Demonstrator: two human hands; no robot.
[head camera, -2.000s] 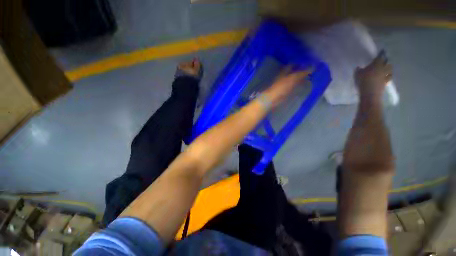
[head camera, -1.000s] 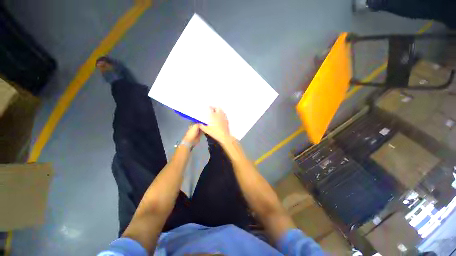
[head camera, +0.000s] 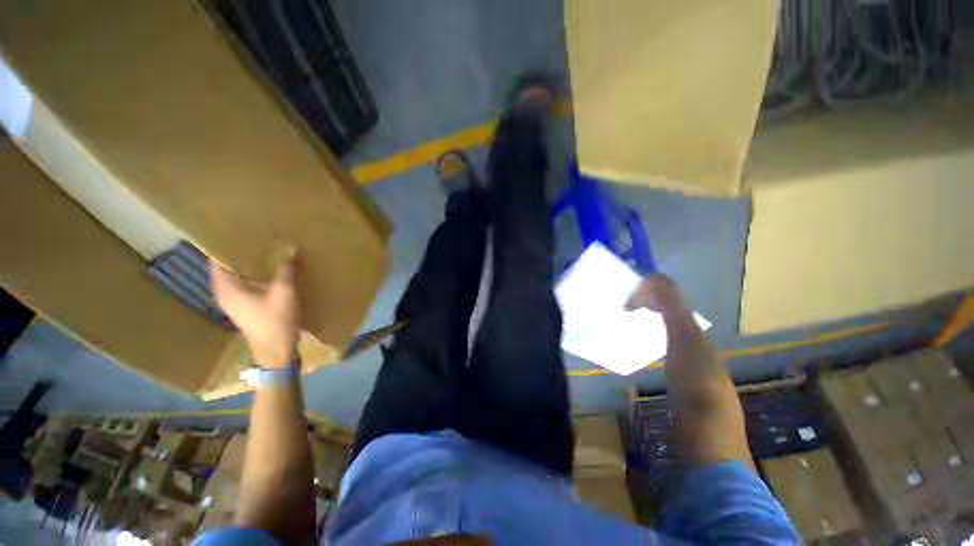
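My left hand (head camera: 260, 309) grips the edge of a brown open carton (head camera: 288, 203) at the left, its thumb against the cardboard. Dark grey long parts (head camera: 190, 279) show inside this carton beside a pale sheet or wrap. My right hand (head camera: 664, 299), slightly blurred, holds a white sheet (head camera: 607, 309) near its right side. The sheet is low at centre right and partly covers a blue stool (head camera: 603, 222) standing on the floor behind it.
Another open carton (head camera: 668, 96) at the upper right holds grey coiled cords (head camera: 854, 53). Black crates or trays (head camera: 304, 69) stand at the upper left. A yellow line (head camera: 427, 149) crosses the floor ahead of my feet. Stacked cartons (head camera: 902, 427) line the bottom edge.
My left hand has left the white sheet and taken hold of the left carton. My right hand and the sheet have moved right. The cartons on both sides now show larger; the blue stool is visible again.
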